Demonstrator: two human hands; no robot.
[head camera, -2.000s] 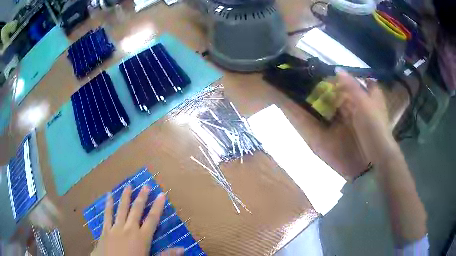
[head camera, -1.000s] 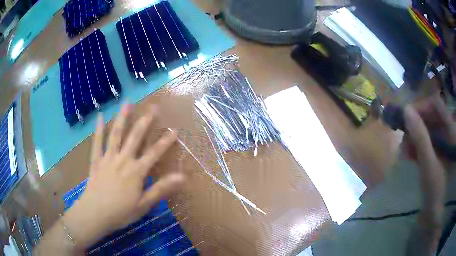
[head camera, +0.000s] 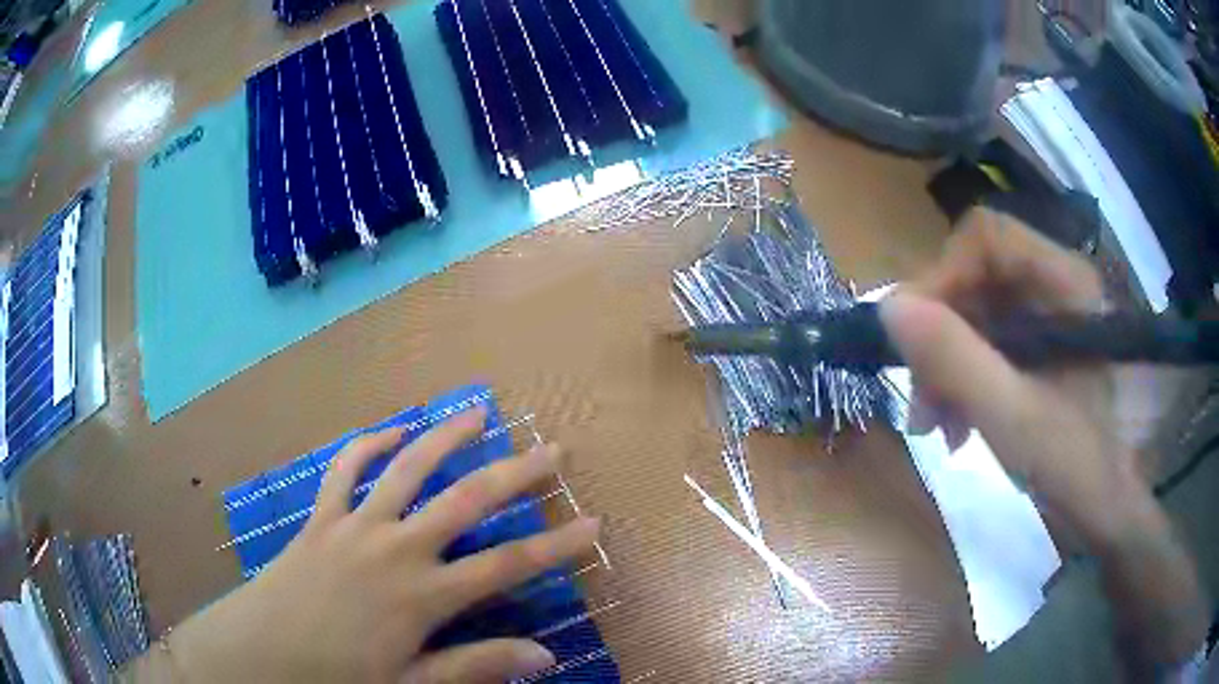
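A blue solar panel with silver lines lies on the brown table, cut off by the bottom edge. My left hand rests flat on it, palm down and fingers spread, hiding its middle. A thin silver ribbon lies across the line ends at the panel's right edge, by my fingertips. My right hand grips a black soldering iron. Its tip points left, above the table and apart from the panel. The iron passes in front of the short ribbon pile.
Loose ribbons lie below the pile, white strips to its right. Dark cell stacks stand on a green-blue sheet. A grey round device and black iron stand are beyond. Left: finished panel, long ribbons.
My right hand has brought the iron left from the stand to over the ribbon pile. My left hand has moved down onto the panel, and a ribbon now lies along the panel's right edge.
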